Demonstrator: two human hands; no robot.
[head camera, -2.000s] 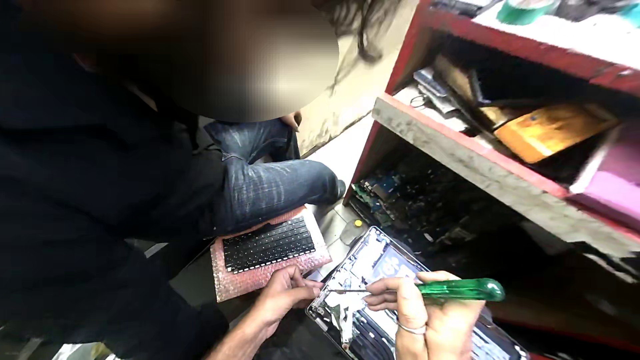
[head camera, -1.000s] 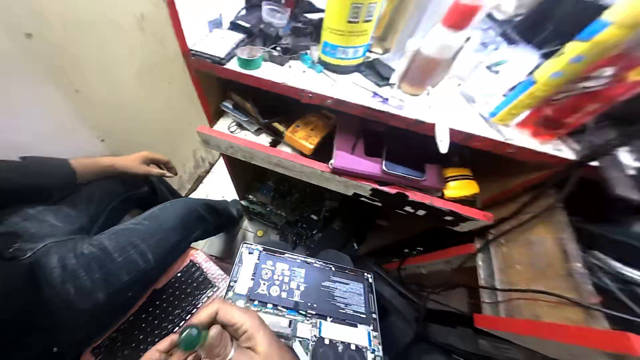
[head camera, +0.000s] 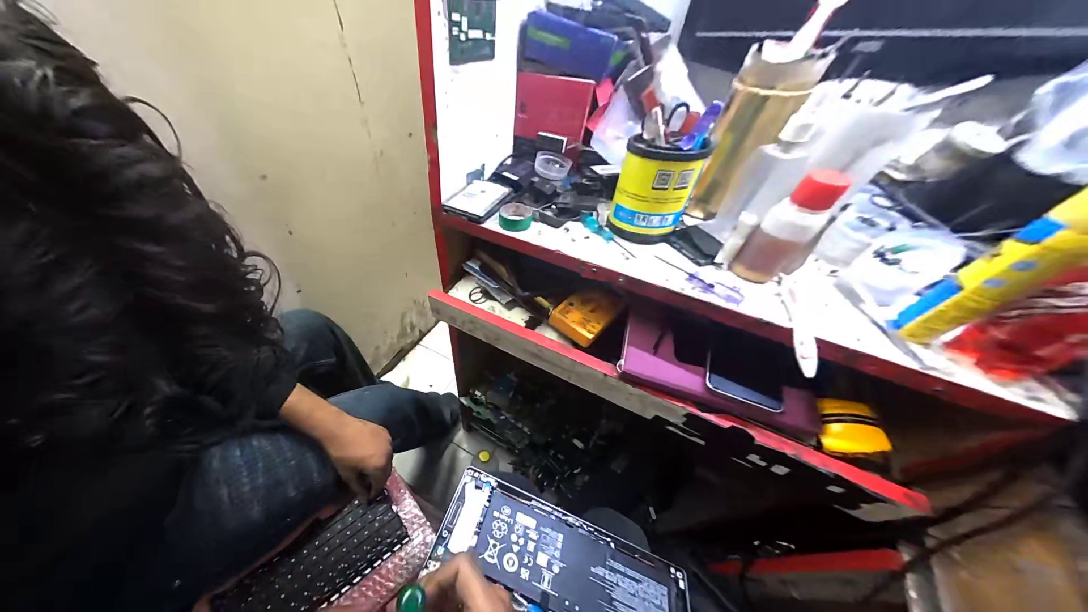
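My right hand (head camera: 467, 585) is at the bottom edge, partly cut off, closed around a screwdriver with a green handle (head camera: 411, 597). It is over the lower left part of an opened laptop base (head camera: 561, 548), whose black battery (head camera: 544, 544) bears printed writing. Only a sliver of skin shows at the bottom edge left of the screwdriver; it may belong to my left hand, and what it does is hidden. To the left, a black keyboard (head camera: 327, 552) lies on pink bubble wrap (head camera: 412, 531).
A co-worker in jeans sits at the left, a hand (head camera: 361, 455) on the keyboard's upper edge. Ahead stands a red-edged workbench (head camera: 595, 272) with a yellow tool cup (head camera: 659, 189) and bottles. Its shelf holds a purple laptop (head camera: 663, 357) and a phone (head camera: 745, 374). Circuit boards (head camera: 544, 433) are piled underneath.
The view has swung strongly toward the workbench. My left hand, plainly visible at the laptop two seconds ago, is now mostly or wholly out of frame. The co-worker's hand has come onto the keyboard.
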